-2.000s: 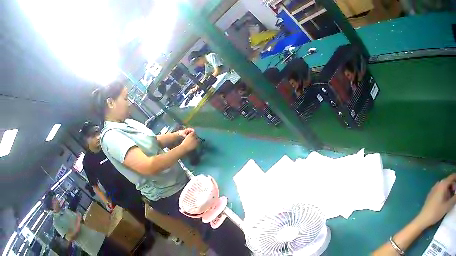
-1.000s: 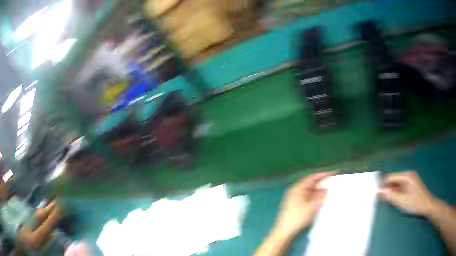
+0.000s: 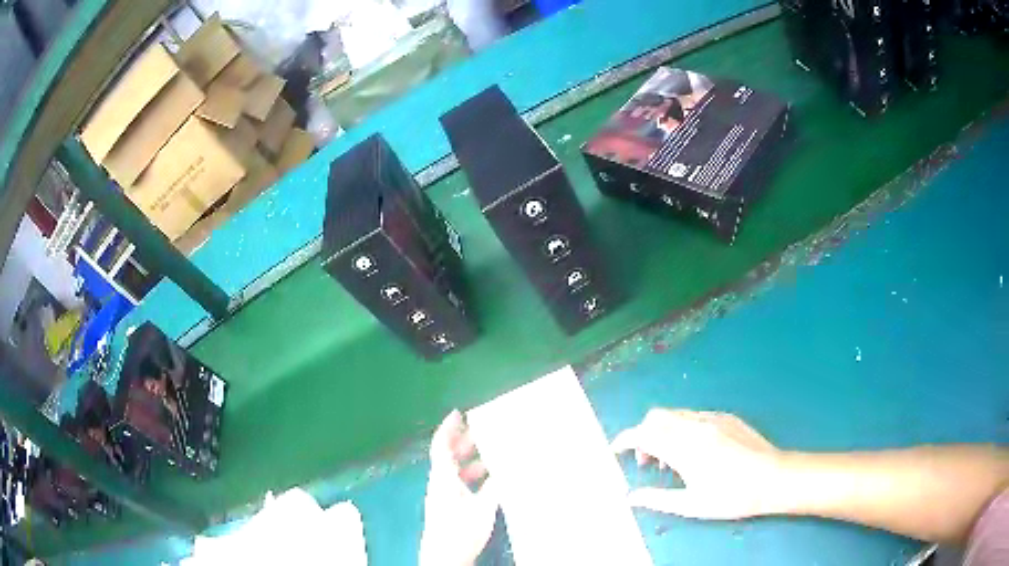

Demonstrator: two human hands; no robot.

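Note:
A long white label sheet (image 3: 559,475) lies in front of me, its face glaring blank. My left hand (image 3: 459,486) holds its left edge, with the fingertips curled at the upper left side. My right hand (image 3: 703,464) is at the sheet's right edge, thumb and index finger apart; whether the fingertips touch the sheet or hold a small label cannot be told because of the glare. The lower end of the sheet is cut off by the picture's edge.
Black retail boxes stand on the green conveyor belt (image 3: 299,387), two upright ones (image 3: 404,254) just beyond the sheet. Another box (image 3: 686,144) lies flat. A white paper heap (image 3: 288,536) is at lower left. Green posts (image 3: 144,238) rise at left; brown cartons (image 3: 177,155) are behind.
The view has swung right and down, away from the co-workers and fans. The sheet and both hands now show nearer the middle. My right fingers have opened apart at the sheet's edge.

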